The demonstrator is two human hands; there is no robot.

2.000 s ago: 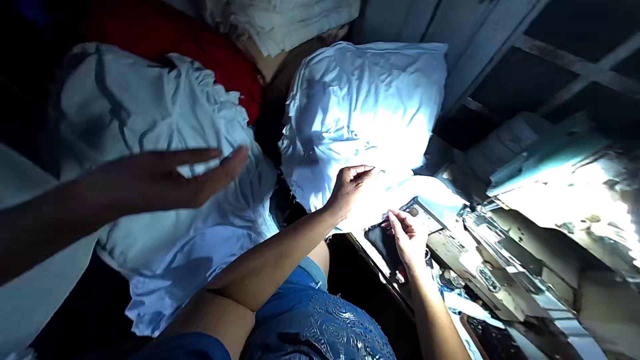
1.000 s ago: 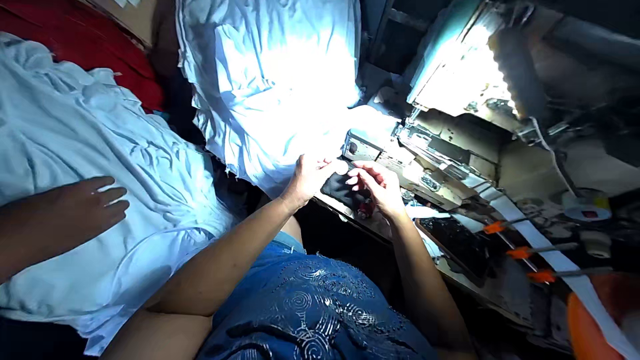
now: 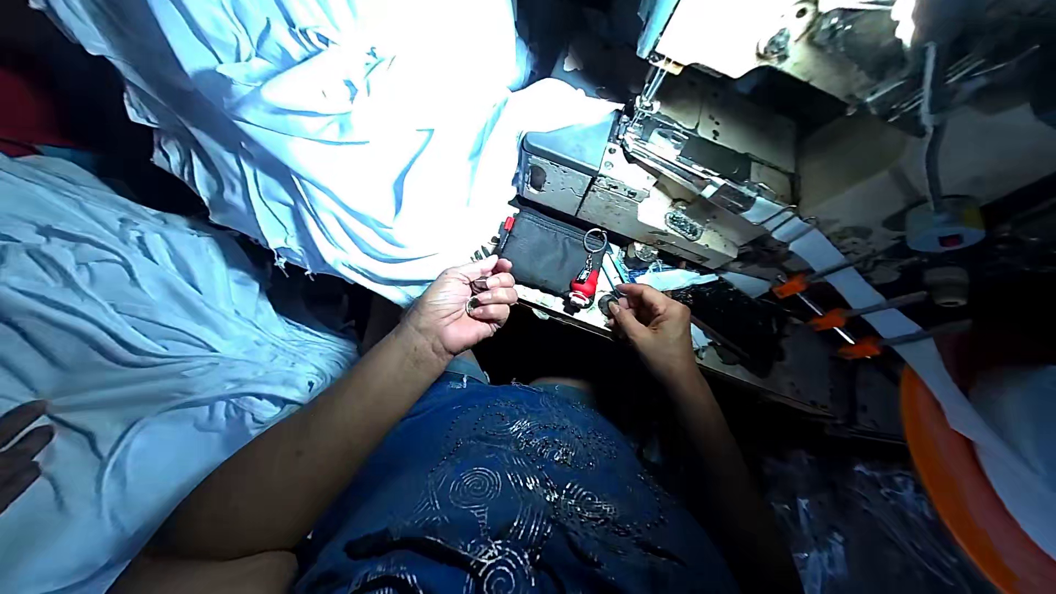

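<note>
My left hand (image 3: 466, 305) is palm up over my lap, fingers curled around small round coins (image 3: 473, 304). Between the thumb and fingers of my right hand (image 3: 652, 322) is a small dark round piece, seemingly a coin (image 3: 607, 304), at the table edge. Beyond and between the hands lies a black zippered pouch (image 3: 540, 252). A red and black key fob with a metal ring (image 3: 584, 280) rests at the pouch's right end, and a red-capped pen (image 3: 505, 233) at its left end.
An industrial sewing machine (image 3: 660, 198) stands beyond the pouch. White fabric (image 3: 330, 157) is heaped at left and ahead. Another person's hand (image 3: 23, 454) is at the left edge. White tape (image 3: 858, 289) runs past orange clips (image 3: 829, 319) toward an orange tub (image 3: 932, 462).
My hands have moved apart from each other, and the pouch with the key fob shows between them. The other person's hand is now at the left edge. The view has swung right.
</note>
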